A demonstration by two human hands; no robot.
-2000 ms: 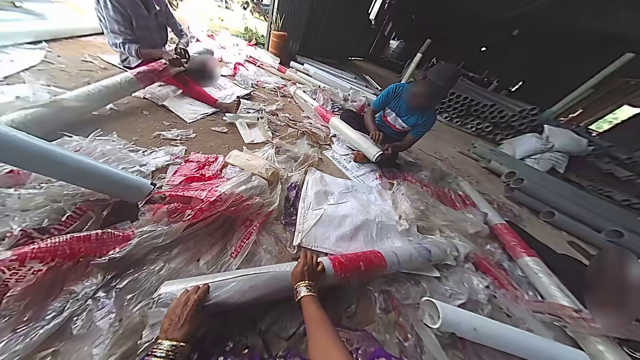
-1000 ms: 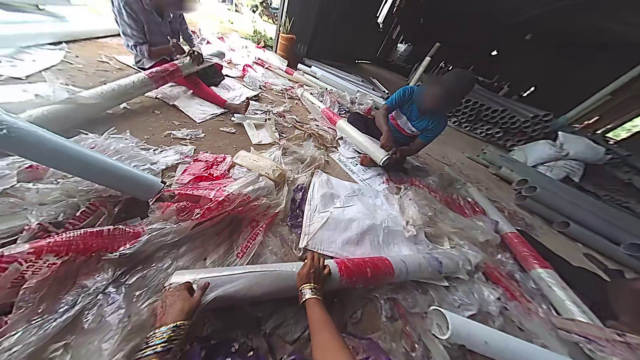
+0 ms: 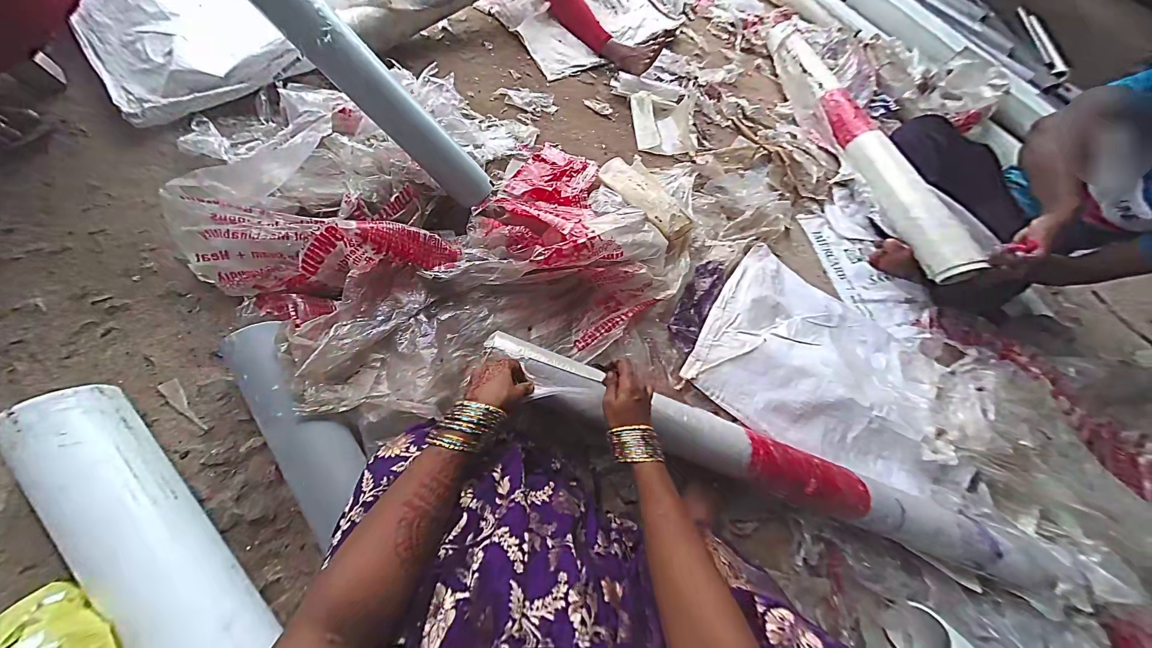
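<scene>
A long pale pipe (image 3: 702, 432) in clear plastic wrap with a red band lies slanting in front of me, from the middle down to the lower right. My left hand (image 3: 499, 382), with bangles at the wrist, is closed on the plastic wrap (image 3: 544, 392) just below the pipe's near left end. Its fingers are curled and pinch the film. My right hand (image 3: 627, 391) is in a fist on the upper side of the same pipe, gripping what looks like the edge of the wrap. Between the two hands the film looks stretched. My fingertips are partly hidden.
Crumpled clear and red plastic film (image 3: 558, 234) lies beyond my hands, beside a white sack (image 3: 801, 360). Pale pipes (image 3: 135, 513) lie at the left; a grey-blue pipe (image 3: 387, 99) slants in from the top. At the right, a person's hands (image 3: 1035, 252) hold another wrapped pipe (image 3: 900, 198).
The view has swung down and left. My left hand, earlier flat on the pipe's left end, is now closed on film. My hands are nearer each other.
</scene>
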